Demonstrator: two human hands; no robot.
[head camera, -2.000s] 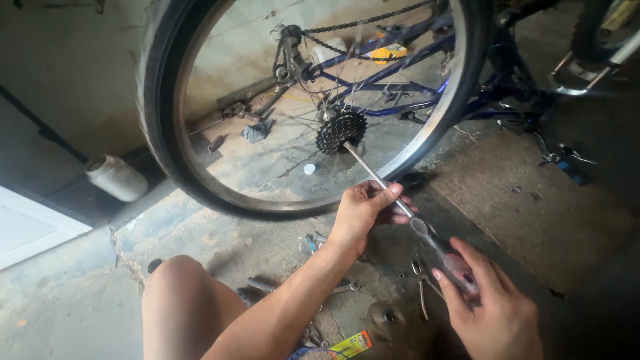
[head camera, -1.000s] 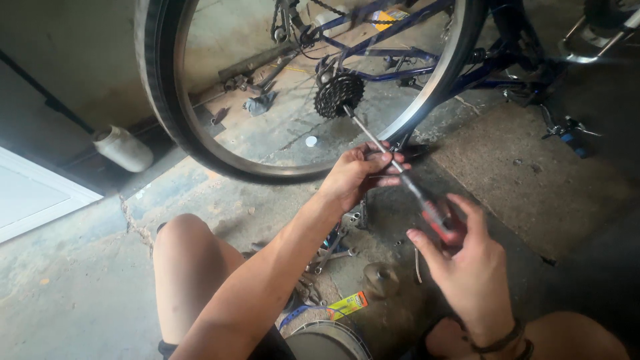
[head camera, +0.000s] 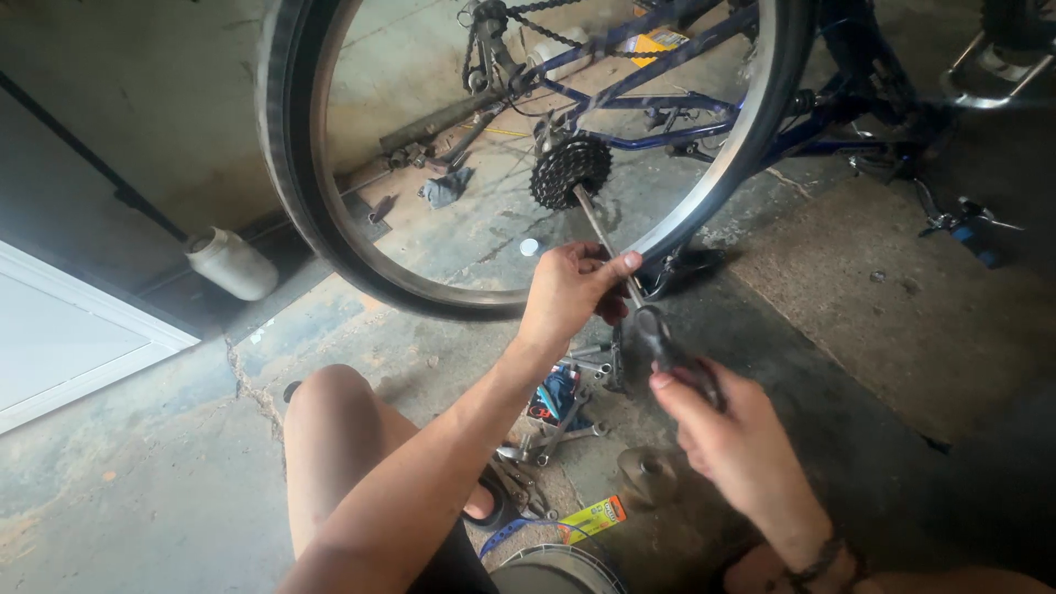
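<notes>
A bicycle wheel with a black tire (head camera: 289, 165) and pale rim stands upright before me, a black sprocket cassette (head camera: 569, 172) at its centre. A long metal extension bar (head camera: 601, 223) reaches from the cassette's middle toward me. The fingers and thumb of my left hand (head camera: 573, 289) are closed round the bar, near its joint with a ratchet wrench (head camera: 653, 323). My right hand (head camera: 726, 421) grips the wrench's dark handle, which is partly covered by the fingers. What sits on the bar's far end is hidden in the cassette.
Behind the wheel is a blue bicycle frame (head camera: 685, 103) with a hanging chain (head camera: 544, 31). Several wrenches (head camera: 569, 429) lie on the floor below my left hand. A bucket (head camera: 561, 569) stands at the bottom edge, a white plastic jar (head camera: 233, 262) at left, a bare knee (head camera: 330, 404) beside my left forearm.
My right hand has moved on the ratchet handle, which now points at a different angle from one second ago. My left hand stays on the bar throughout.
</notes>
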